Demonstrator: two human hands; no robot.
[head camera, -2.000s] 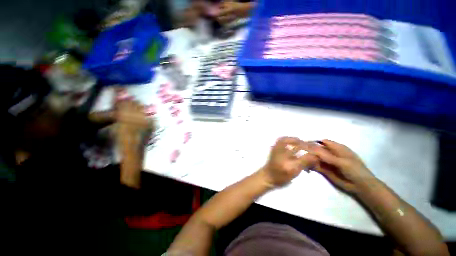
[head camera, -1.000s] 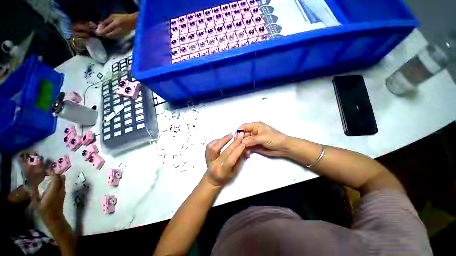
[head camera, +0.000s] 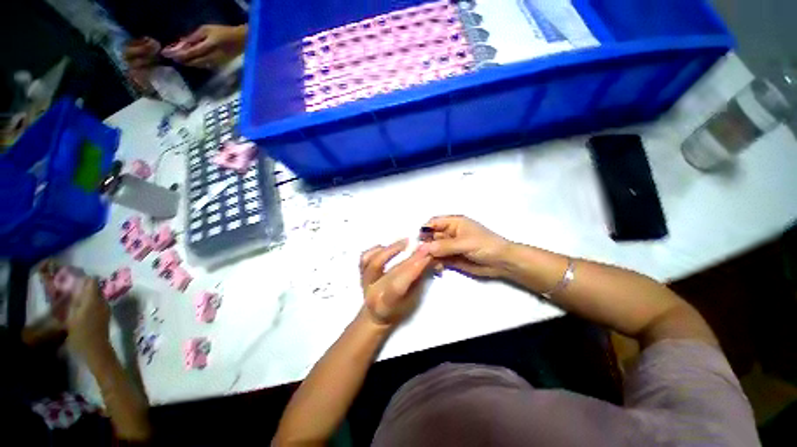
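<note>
My left hand (head camera: 398, 284) and my right hand (head camera: 463, 246) meet over the white tabletop (head camera: 489, 196) in front of me. A small dark-edged piece (head camera: 426, 231) shows at the fingertips of my right hand; it looks like a screen window. The fingers of my left hand are bent close beside it, touching my right fingers. Whether my left hand also holds something is hidden by the fingers and blur.
A large blue tote (head camera: 489, 113) holds rows of pink units (head camera: 384, 52). A parts tray (head camera: 229, 196) lies left of it, beside a dispenser bottle (head camera: 147, 196). A smartphone (head camera: 627, 188) and clear bottle (head camera: 730, 131) are right. Another person's hands (head camera: 87, 310) work at left; scraps (head camera: 323, 236) lie between.
The view has swung from two seconds ago, bringing the phone and clear bottle in. Since one second ago my hands stay together, and the dark-edged piece shows a little more clearly above my right fingertips.
</note>
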